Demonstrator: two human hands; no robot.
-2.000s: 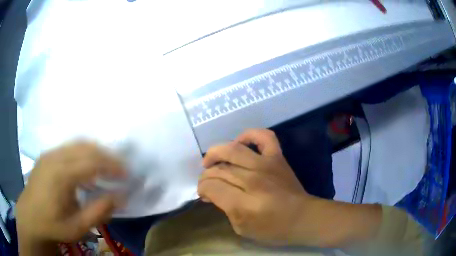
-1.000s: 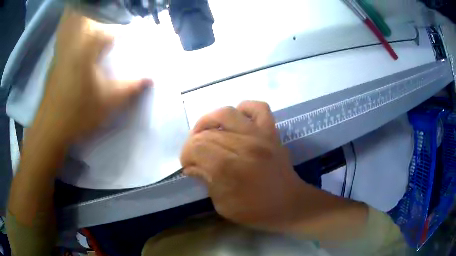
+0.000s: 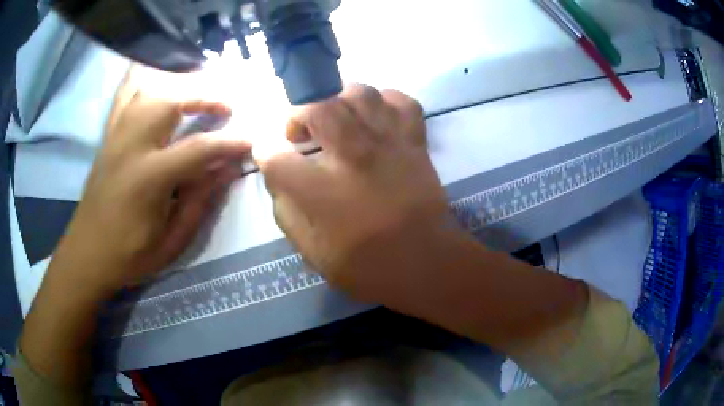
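The sewing machine head (image 3: 131, 28) is at the top left, with a lamp glaring beneath it. A dark blue-grey blunt piece (image 3: 308, 67) hangs right of the needle parts. My left hand (image 3: 171, 170) is left of the needle area, slightly blurred, thumb and fingers bent towards the glare. My right hand (image 3: 357, 174) is just below the blunt piece, fingers curled down and thumb pointing left. The fingertips of both hands are close together. Glare and the hands hide what lies between them, so I cannot tell what they grip.
Pale grey-blue cloth (image 3: 48, 75) lies at the far left, with a dark piece (image 3: 49, 228) below it. A red tool (image 3: 605, 70) and a green one (image 3: 595, 33) lie upper right. The ruled table edge (image 3: 262, 289) crosses in front. A blue crate (image 3: 675, 262) stands at the right.
The white panel no longer covers the table's ruled edge at the front left. My right hand has moved up towards the needle area. My left hand's fingers have closed in towards it.
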